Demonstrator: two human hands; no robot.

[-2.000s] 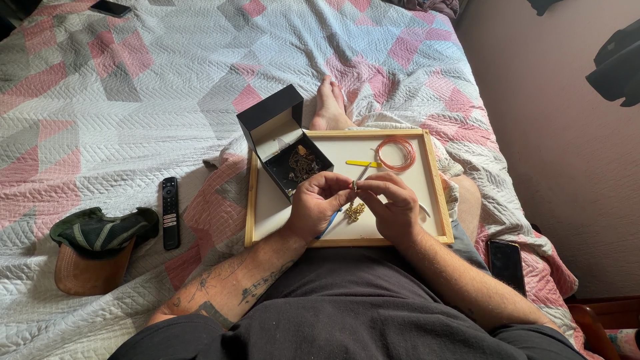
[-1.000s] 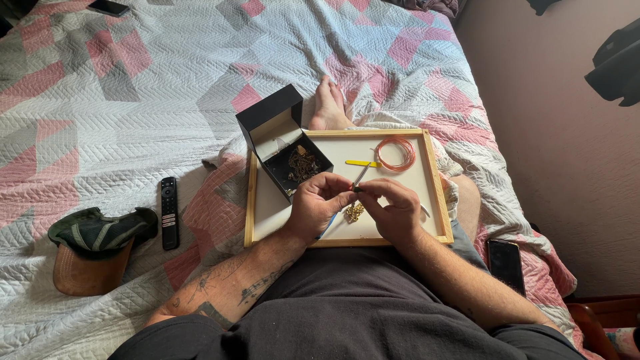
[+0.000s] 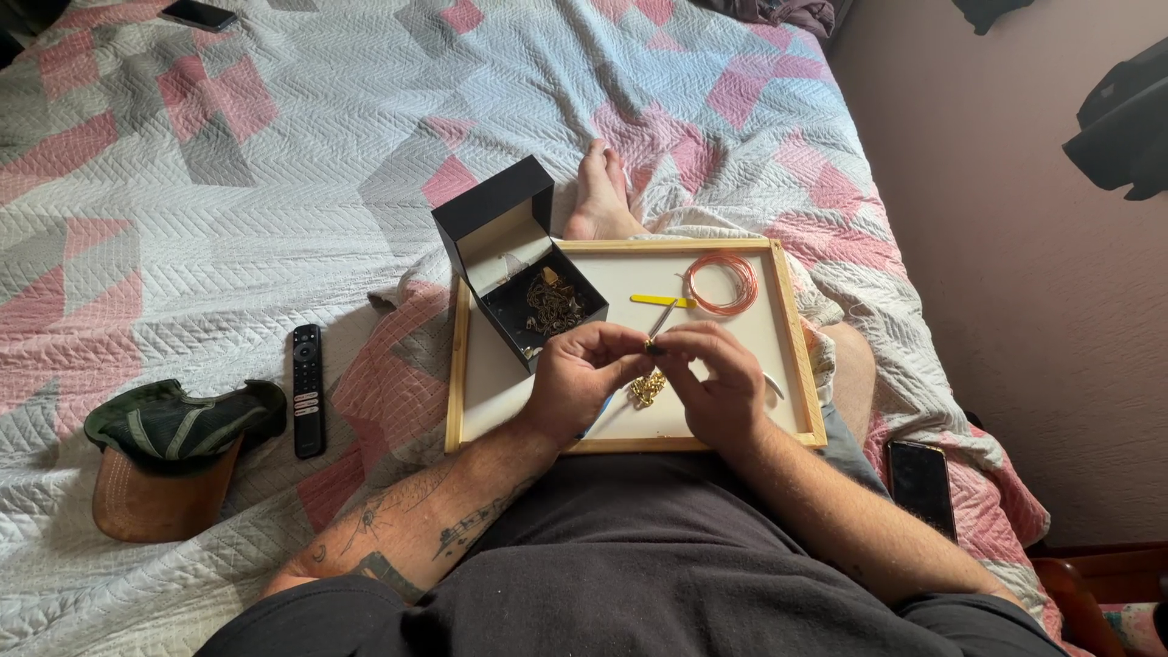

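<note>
My left hand (image 3: 584, 379) and my right hand (image 3: 721, 379) meet over a wood-framed white tray (image 3: 798, 351) on my lap. Pinched between the fingertips of both is a small dark and gold-coloured piece (image 3: 651, 347), too small to name. Just beyond it a thin metal tool tip (image 3: 664, 315) points toward a yellow strip (image 3: 652, 299). Beneath my hands lies a gold-coloured chain (image 3: 647, 390). A blue-handled tool (image 3: 598, 415) is partly hidden by my left hand. An open black box (image 3: 570, 265) holds tangled dark chains (image 3: 554, 304). A coil of copper-coloured wire (image 3: 722, 284) rests at the tray's far right.
On the quilted bedspread (image 3: 301, 182) lie a cap (image 3: 173, 456), a remote control (image 3: 308, 392) and a phone (image 3: 198, 15). Another phone (image 3: 920, 488) is by my right side. A bare foot (image 3: 602, 196) is beyond the tray. The wall (image 3: 967, 228) stands at right.
The fingers of both hands have shifted slightly around the small piece. The box, wire coil and yellow strip have stayed in place.
</note>
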